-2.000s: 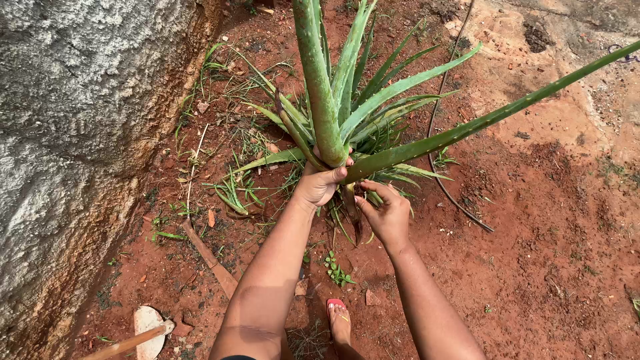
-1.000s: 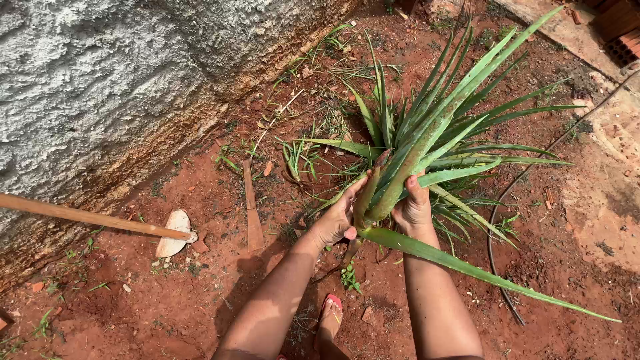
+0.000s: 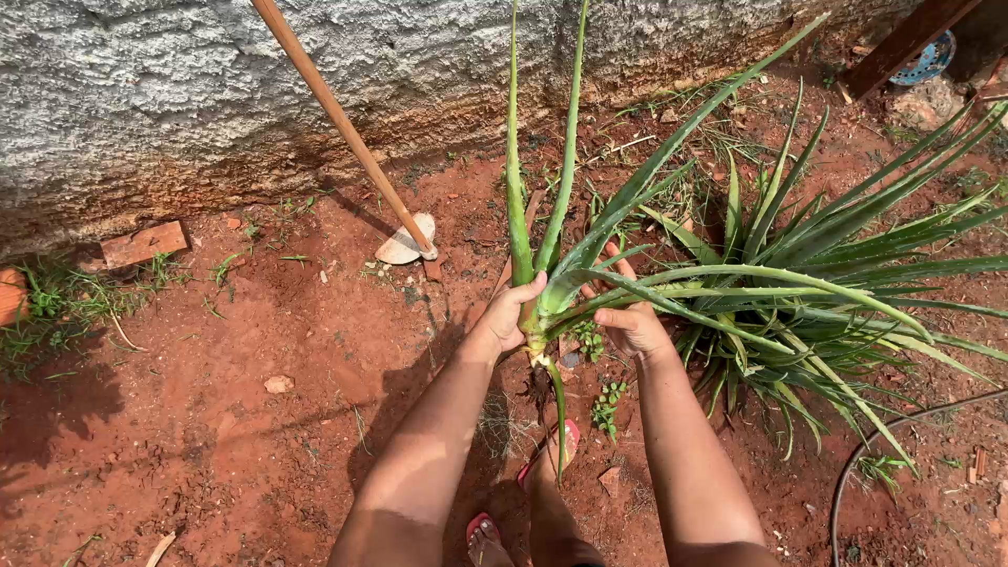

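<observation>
An uprooted aloe plant (image 3: 551, 299) hangs above the red soil, its roots pointing down over my feet and one thin leaf drooping beside them. My left hand (image 3: 508, 313) grips its base, thumb across the lower leaves. On the plant's right side, my right hand (image 3: 631, 315) has its fingers spread behind the leaves and its thumb raised; whether it bears any weight I cannot tell. Just right of it, a large aloe clump (image 3: 795, 291) stands on the ground.
A hoe (image 3: 346, 130) leans on the rough wall (image 3: 197, 87), its blade on the soil. A brick (image 3: 144, 244) lies at the wall's foot. At the lower right curves a dark hose (image 3: 846, 472). My feet in red sandals (image 3: 571, 441) are below the plant.
The view has swung left. The held aloe is now apart from the clump, with its roots showing. My right hand, around the leaf bases a second ago, has its fingers spread at the plant's side.
</observation>
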